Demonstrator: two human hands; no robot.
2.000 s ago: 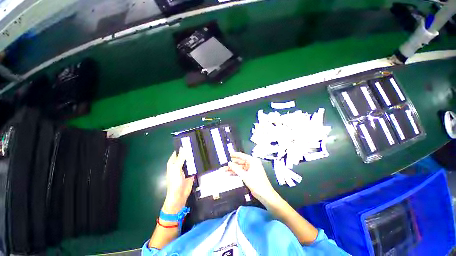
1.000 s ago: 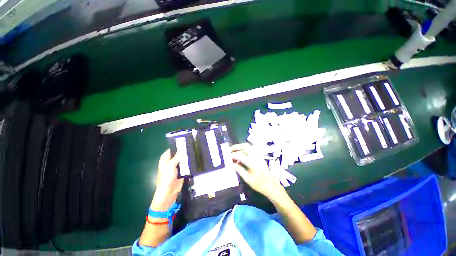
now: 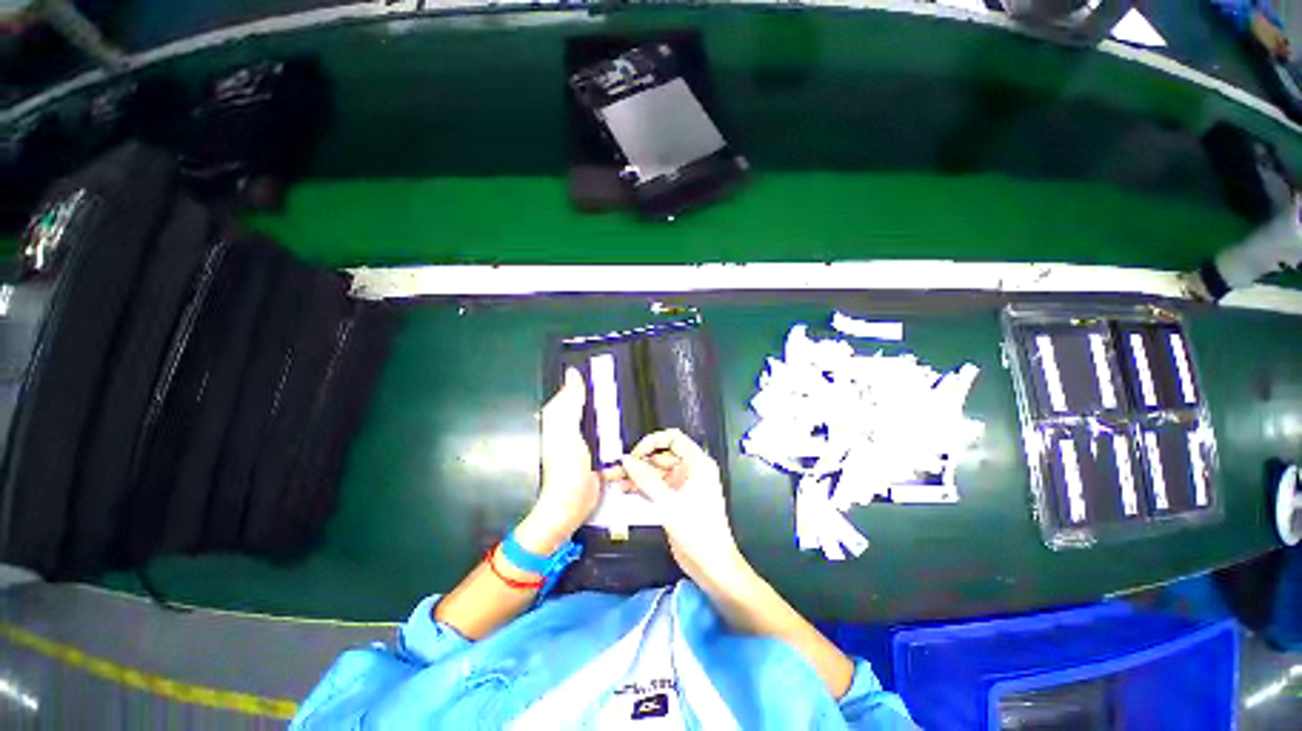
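A black battery pack lies on a dark tablet unit in front of me. One white adhesive strip shows on its left panel; the right panel is bare black. My left hand lies along the left edge, its fingers extended and its thumb side near the strip's lower end. Whether it grips the edge is hidden. My right hand has its fingertips pinched together at the strip's lower end. A silver-white area of the tablet shows partly below the battery, between my hands.
A loose pile of white liners lies right of the work. A clear battery tray is farther right, above a blue bin. A black stack leans at left. Behind the white rail, a tablet unit lies on the green conveyor.
The white strip on the battery's right panel is gone. My right hand has moved left from the right edge to the left strip's lower end. The camera view has shifted and levelled.
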